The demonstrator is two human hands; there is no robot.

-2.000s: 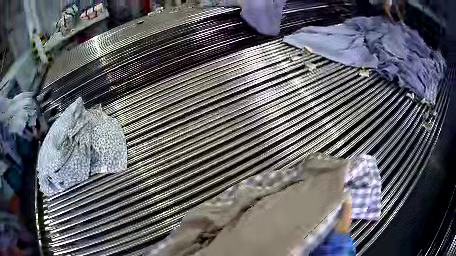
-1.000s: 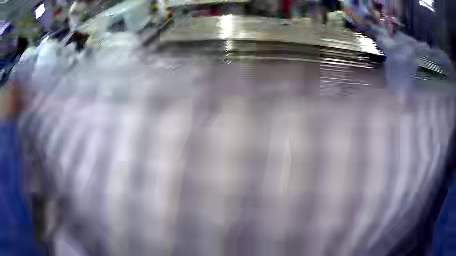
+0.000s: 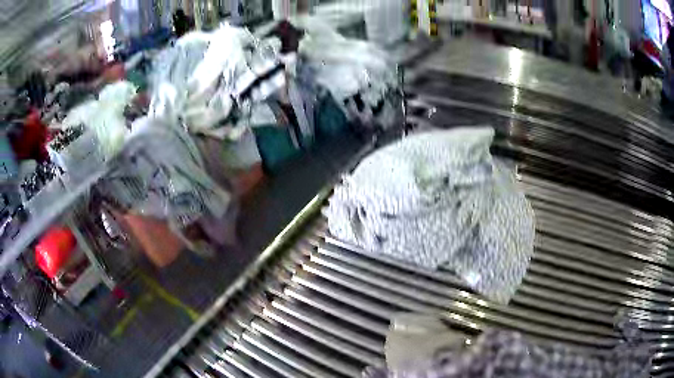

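Observation:
The checked cloth lies bunched on the metal bars at the bottom right edge of the picture, cut off by it and blurred. A plain beige piece sticks out at its left end. A pale, finely patterned cloth bundle is heaped farther along the bars, apart from the checked cloth. Neither of my hands is in the picture.
The rack side rail runs diagonally beside a dark floor with yellow lines. Beyond it, white and grey cloth heaps lie over teal and orange-brown containers. A red object is at the left.
The view has swung left, toward the rack's side and the floor. The checked cloth, which filled the view a second ago, now shows only low on the right. Blue sleeves have left the picture.

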